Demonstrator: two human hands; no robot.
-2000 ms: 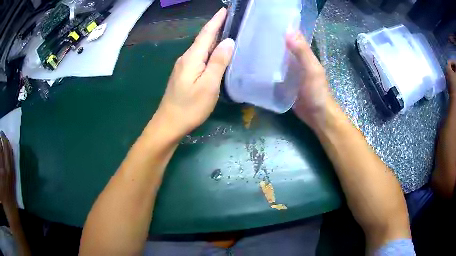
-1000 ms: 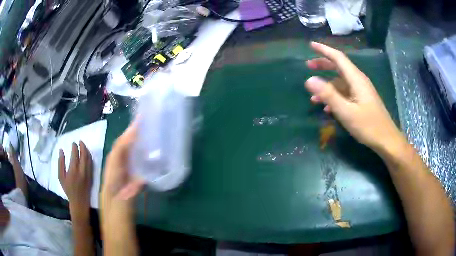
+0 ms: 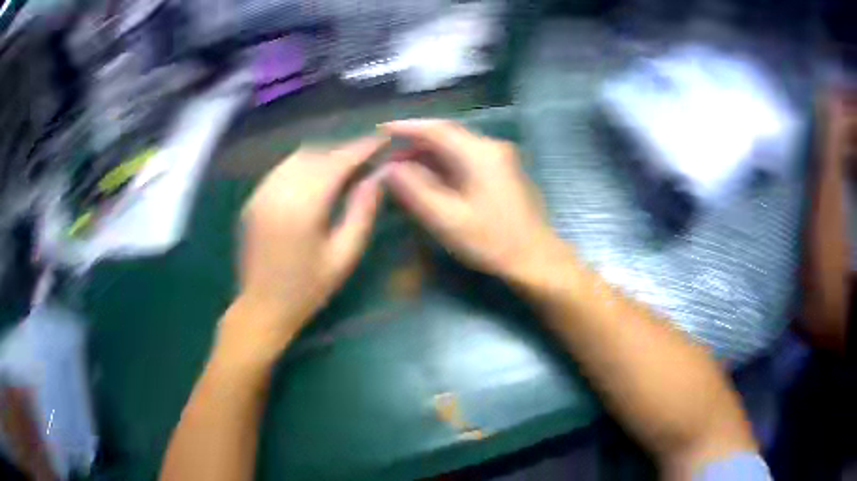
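Note:
The view is blurred by motion. My left hand (image 3: 296, 225) and my right hand (image 3: 470, 193) are raised over the green bench (image 3: 188, 319), fingertips close together or touching at the centre. Thumbs and fingers are curved apart, and no object shows in either hand. To the right, a frosted housing (image 3: 705, 117) with a dark part (image 3: 669, 202) along its left and lower side lies on the bubble wrap (image 3: 601, 221); blur hides its details.
Circuit boards with yellow parts (image 3: 127, 172) and white paper (image 3: 179, 202) are at the back left. A purple pad (image 3: 280, 68) lies at the back. Another person's arm (image 3: 827, 235) is at the right edge. A blurred pale-blue shape (image 3: 52, 366) is at the left, unclear.
The frosted housing has left my left hand. My two hands have come together at the centre. The view has swung back right, showing the right-hand housing more fully.

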